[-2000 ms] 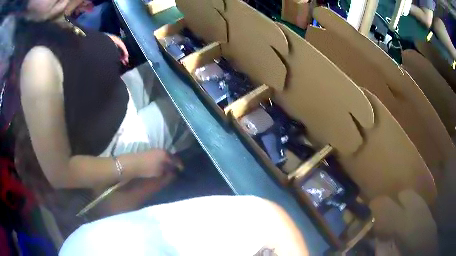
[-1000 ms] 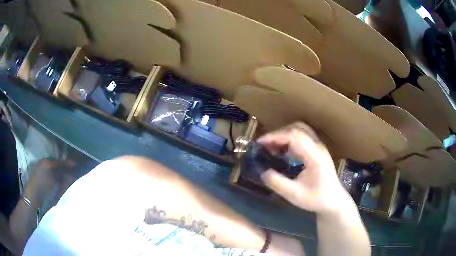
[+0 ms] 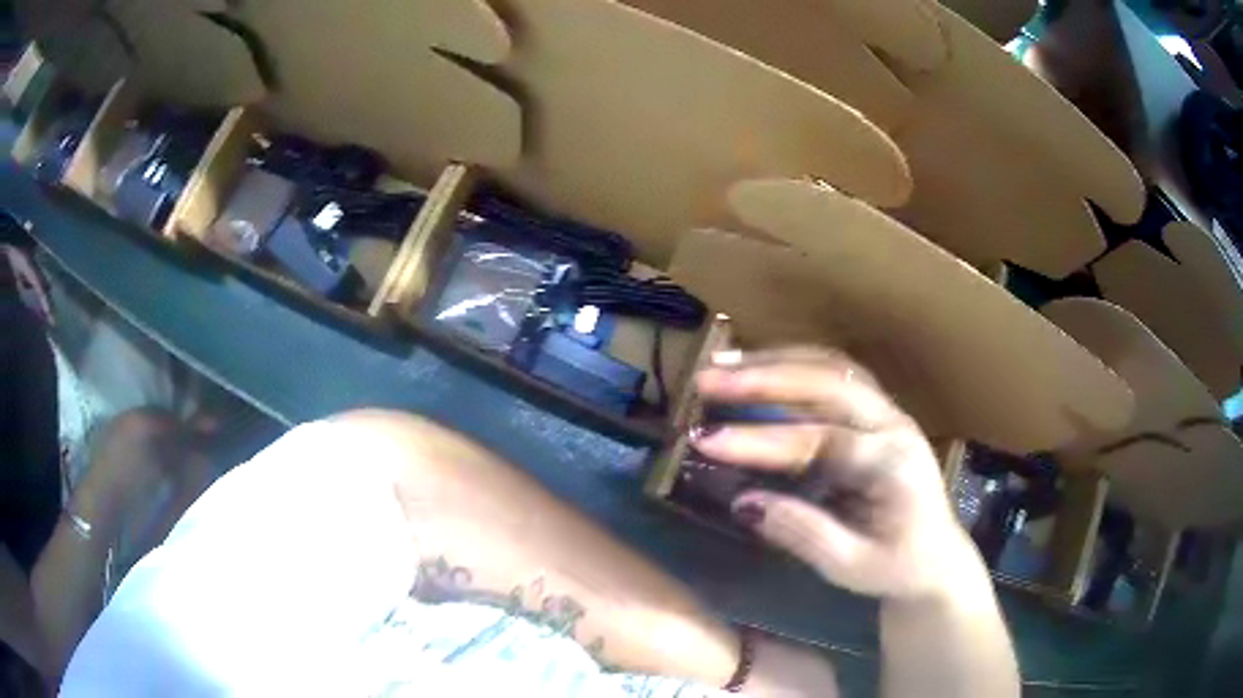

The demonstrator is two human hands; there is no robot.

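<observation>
My right hand (image 3: 852, 471) reaches in from the lower right over a small open carton (image 3: 668, 475). Its fingers are bent and blurred, with the thumb apart below. Something dark shows between and under the fingers; I cannot tell if it is held. My left forearm (image 3: 586, 559), tattooed and with a dark bracelet, crosses the lower middle; its hand is past the bottom edge. In the carton to the left lie a clear bagged accessory (image 3: 484, 293), a black power adapter (image 3: 586, 371) and a coiled black cable (image 3: 545, 235).
More filled cartons stand in the row at left (image 3: 280, 225) and right (image 3: 1022, 552). Tall brown lids (image 3: 682, 123) rise behind them. The dark green table edge (image 3: 273, 361) runs in front. Another person's arm (image 3: 102, 505) is at the far left.
The view first swung along the row, and my right hand came into view. Since then the hand has shifted slightly right and its fingers have spread. The cartons appear slightly farther right.
</observation>
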